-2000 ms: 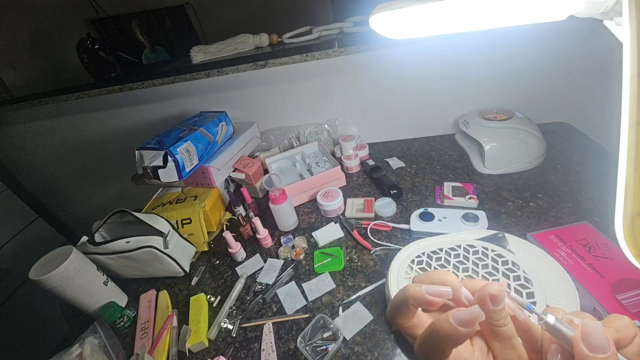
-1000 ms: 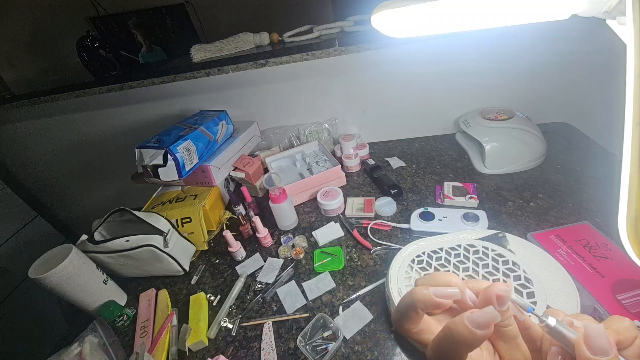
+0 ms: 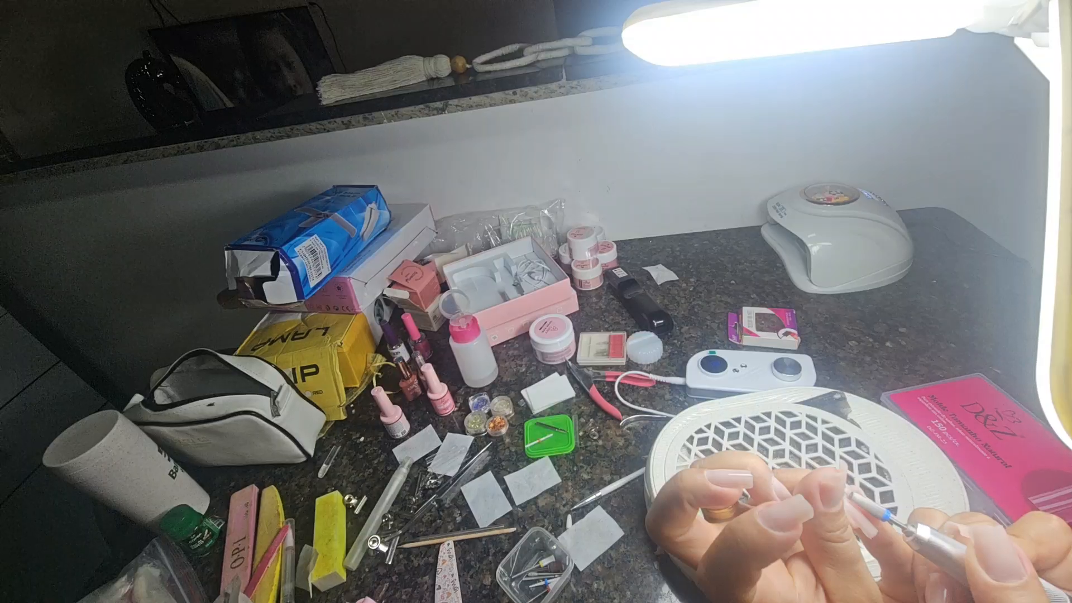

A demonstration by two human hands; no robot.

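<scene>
At the lower right, my right hand (image 3: 988,544) grips a silver nail drill handpiece (image 3: 942,548). Its bit, with a blue band, points left at a long pale fingernail (image 3: 862,520), close to or touching it. My left hand (image 3: 754,536) is on the left of the bit, fingers curled, with long light nails. The fingers overlap, so whether it holds another finger cannot be told. Both hands are over the near side of a round white nail dust collector (image 3: 670,444) with a hexagonal grille. Behind it stands a white control unit (image 3: 749,373) with two round dials.
A bright lamp (image 3: 796,33) hangs above. A white nail lamp (image 3: 846,243) stands at the back, a pink case (image 3: 988,435) at right. Leftward are nippers (image 3: 599,394), polish bottles (image 3: 437,389), a clear box of bits (image 3: 536,565), files and a white pouch (image 3: 230,410).
The fingers of my left hand and the drill bit have shifted slightly. My right hand still holds the handpiece; the things on the table have not moved.
</scene>
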